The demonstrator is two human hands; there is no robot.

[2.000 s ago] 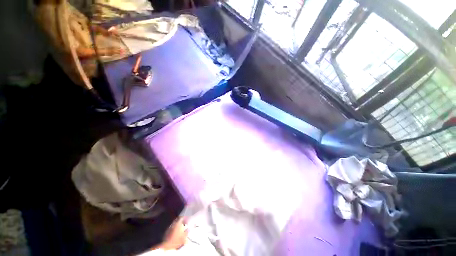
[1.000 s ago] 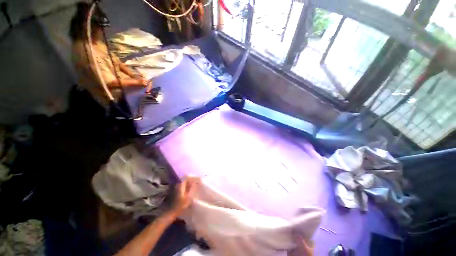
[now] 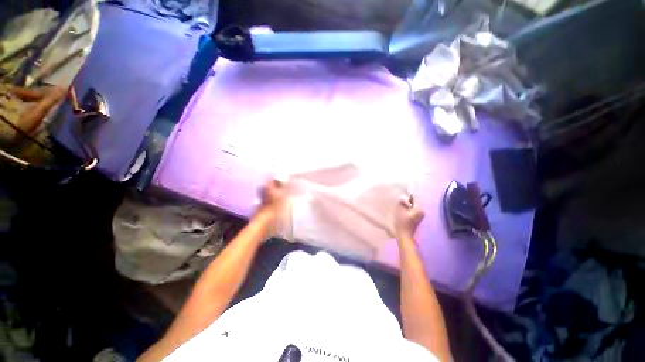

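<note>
A white garment piece (image 3: 339, 212) lies on the purple pressing table cover (image 3: 212, 166) at its near edge, in front of my white top. My left hand (image 3: 274, 196) holds its left edge with closed fingers. My right hand (image 3: 408, 212) pinches its right edge. The cloth is spread between both hands, with a fold along its far side. An electric iron (image 3: 463, 208) rests on the table to the right of my right hand, untouched, its cord running off toward the lower right.
A dark iron rest pad (image 3: 514, 179) lies at the table's right. A crumpled garment pile (image 3: 474, 81) sits far right. A blue bar (image 3: 318, 44) lies along the far edge. More cloth (image 3: 166, 237) hangs at the left below the table. Another person's arm (image 3: 46, 113) and second iron (image 3: 92, 106) are at the left table.
The view has tilted down onto the table. My right hand, partly cut off before, now shows fully on the cloth's right edge. The cloth is now spread between both hands, and the iron is fully visible.
</note>
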